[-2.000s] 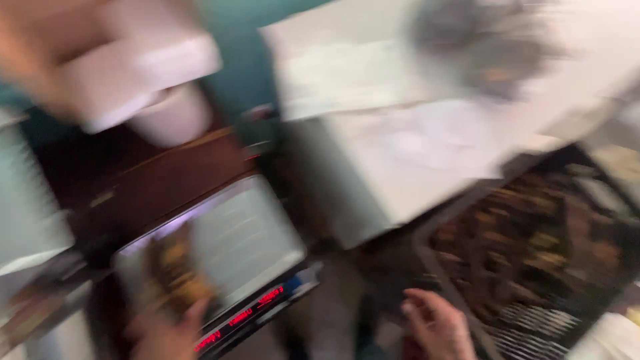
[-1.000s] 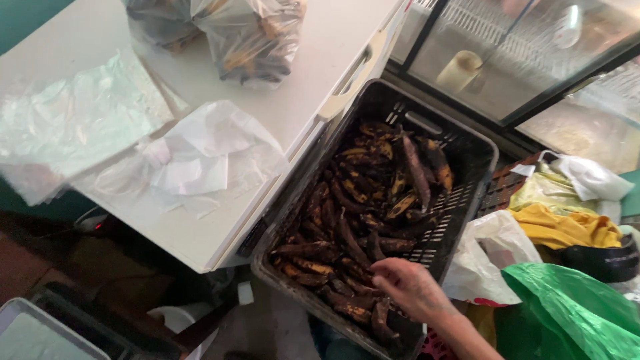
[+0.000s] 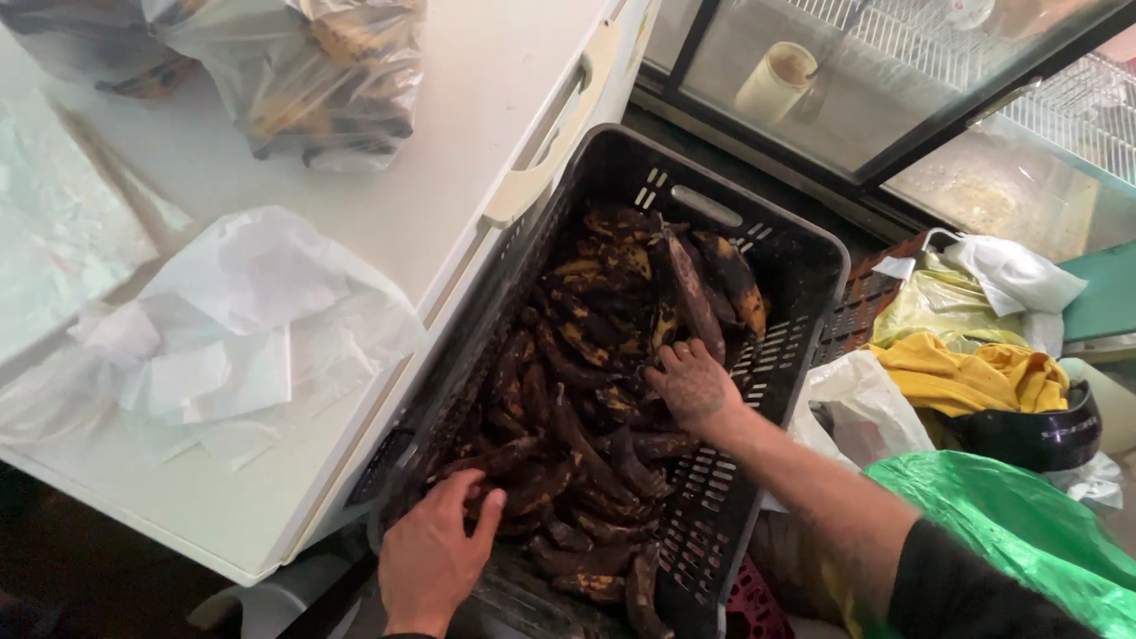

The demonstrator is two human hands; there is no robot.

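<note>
Many dark, overripe plantains [image 3: 577, 444] lie in a deep black plastic crate [image 3: 821, 257] with slotted walls. My right hand [image 3: 697, 386] reaches in over the crate's right side, its fingers curled down at the plantains near the middle; whether it grips one is hidden. At the near left of the crate, my left hand [image 3: 439, 537] has thumb and fingers apart just over a plantain, with nothing visibly held. Clear plastic bags of plantains [image 3: 311, 80] stand on the white chest freezer's lid [image 3: 479, 80], above a crumpled thin plastic bag [image 3: 257, 293].
The freezer's handle [image 3: 568, 133] runs beside the crate's left wall. Beyond the crate is a glass-doored display fridge [image 3: 781, 160]. On the right lie a yellow cloth [image 3: 972, 373], a dark helmet [image 3: 1043, 430], a white plastic bag [image 3: 865, 404] and a green plastic bag [image 3: 1003, 515].
My left hand, out of view one second ago, is now at the crate's near left. My right hand has moved deeper into the crate. The view swung from the scale to the crate.
</note>
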